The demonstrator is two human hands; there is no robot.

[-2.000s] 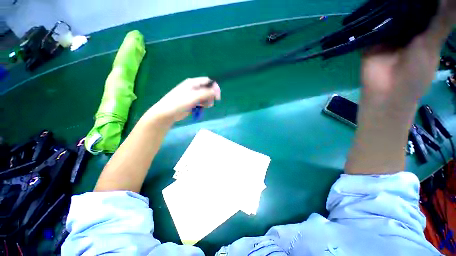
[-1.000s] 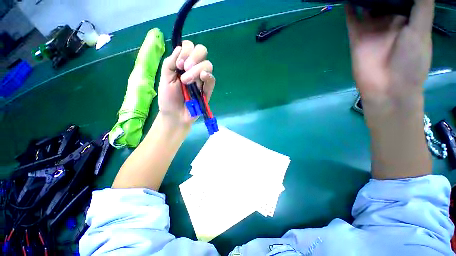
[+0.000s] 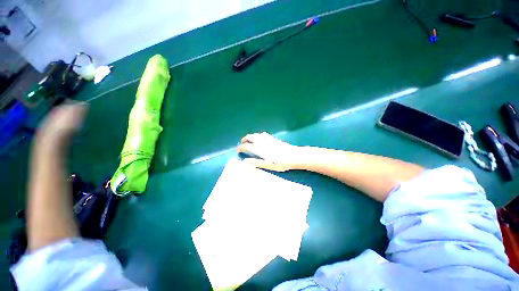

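A stack of white sheets [image 3: 253, 219] lies in front of me, fanned unevenly, with a pale yellow edge at its bottom. My right hand [image 3: 266, 152] rests at the sheets' top corner with its fingers curled; whether it grips anything is hidden. My left hand [image 3: 64, 120] is raised at the far left, above the pile of black clamps [image 3: 94, 213], and is blurred. What it holds, if anything, cannot be made out. My left forearm covers part of the pile.
A lime-green fabric roll [image 3: 142, 125] lies left of the sheets. One clamp lead [image 3: 250, 58] lies farther back. A black phone [image 3: 422, 128], a pale bead strap [image 3: 477, 146] and black clamps [image 3: 497, 150] lie at right. A red bin [image 3: 509, 221] shows at the lower right edge.
The black leads held up between my hands are gone from them. My left hand has swung to the far left, and my right hand has come down from the upper right to the sheets.
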